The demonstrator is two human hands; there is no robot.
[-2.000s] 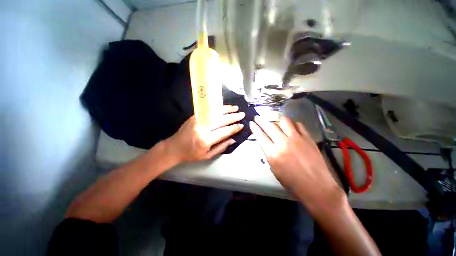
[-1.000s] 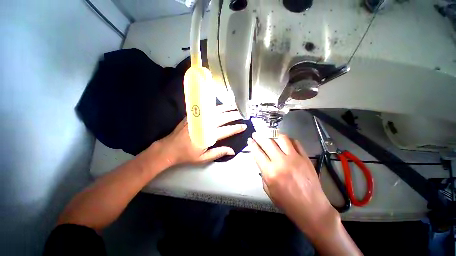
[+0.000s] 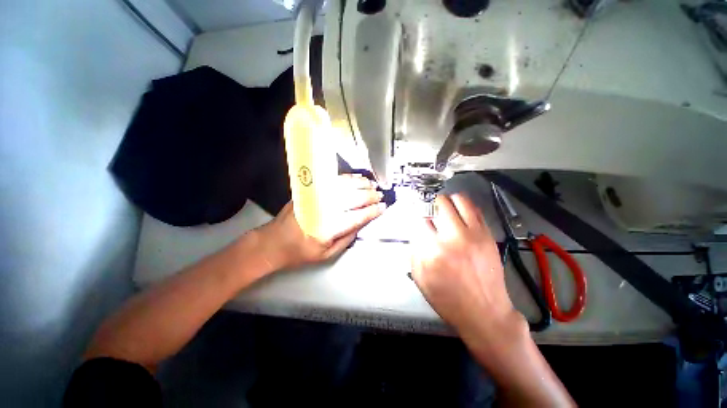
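Note:
A black garment piece lies spread on the table left of the sewing machine head. Its narrow edge reaches the brightly lit presser foot area. My left hand lies flat on the cloth just left of the foot, fingers pointing right, partly hidden by the yellow lamp. My right hand is just in front of the foot, its fingers bent beside the metal parts. Glare hides its fingertips, so I cannot tell if they hold anything. A black band runs diagonally from the foot to the lower right.
Scissors with one red and one black handle loop lie right of my right hand, blades pointing at the machine. A dark holder is at the table's right front. A pale wall stands at the left.
The cloth under my left hand shows less in front of the foot. My right hand's fingers have moved right and more bent, nearer the foot. The view has shifted slightly.

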